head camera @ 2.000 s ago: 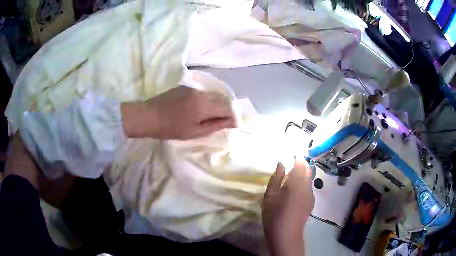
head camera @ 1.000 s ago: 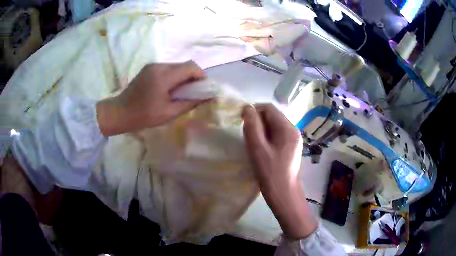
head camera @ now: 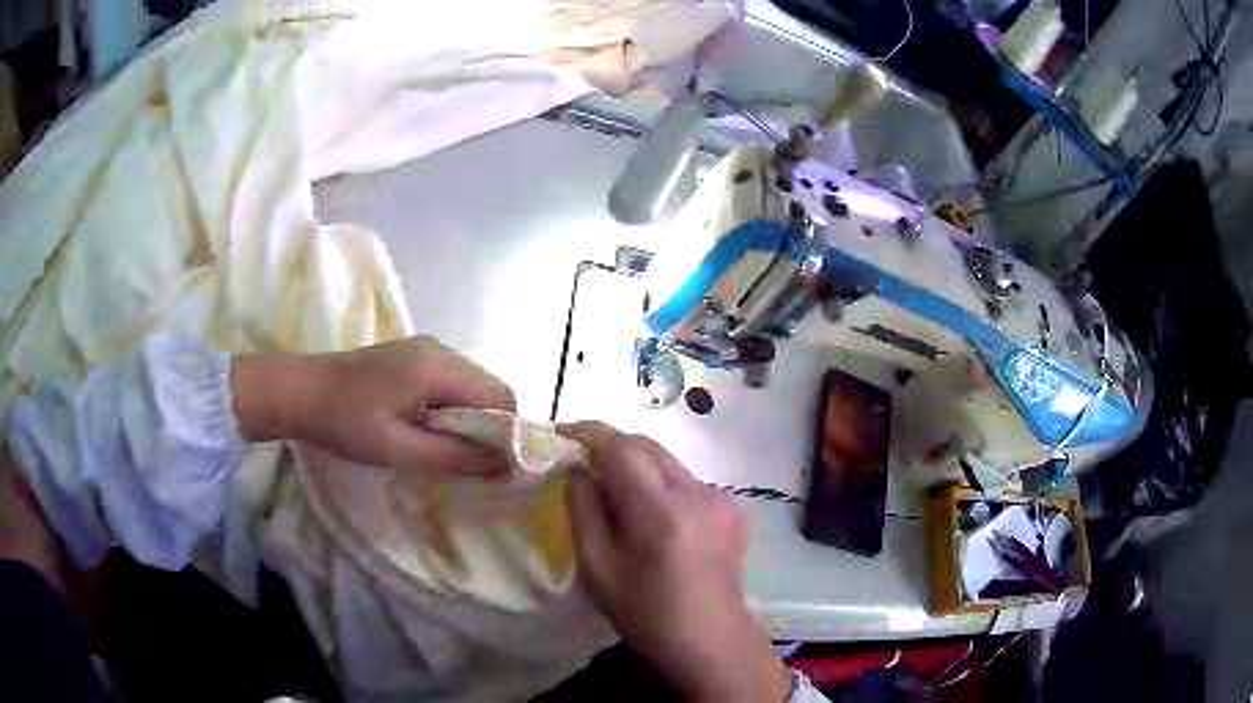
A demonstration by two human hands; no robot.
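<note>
My left hand (head camera: pixel 392 405) pinches a folded edge of the cream cloth (head camera: pixel 515 529) at the table's front, left of the machine. My right hand (head camera: pixel 660 543) grips the same edge a little to the right, thumb and fingers closed on it. The cloth hangs in folds below both hands over the front edge. The sewing machine head (head camera: pixel 852 295), white with a blue stripe, is behind and right of my hands. Its presser foot area (head camera: pixel 653 368) shows no cloth under it. The needle itself is too small to tell.
A smartphone (head camera: pixel 848 463) lies on the bed right of the needle area. A yellow-brown tool box (head camera: pixel 943 556) is at the front right corner. A grey-white lamp (head camera: pixel 654 162) stands left of the head. Thread cones (head camera: pixel 1031 37) are at the back. Black bags (head camera: pixel 1168 302) are at right.
Both hands have drawn the cloth away from the needle towards the table's front edge. The right hand has gone from flat beside the needle to gripping the edge. The view has shifted right.
</note>
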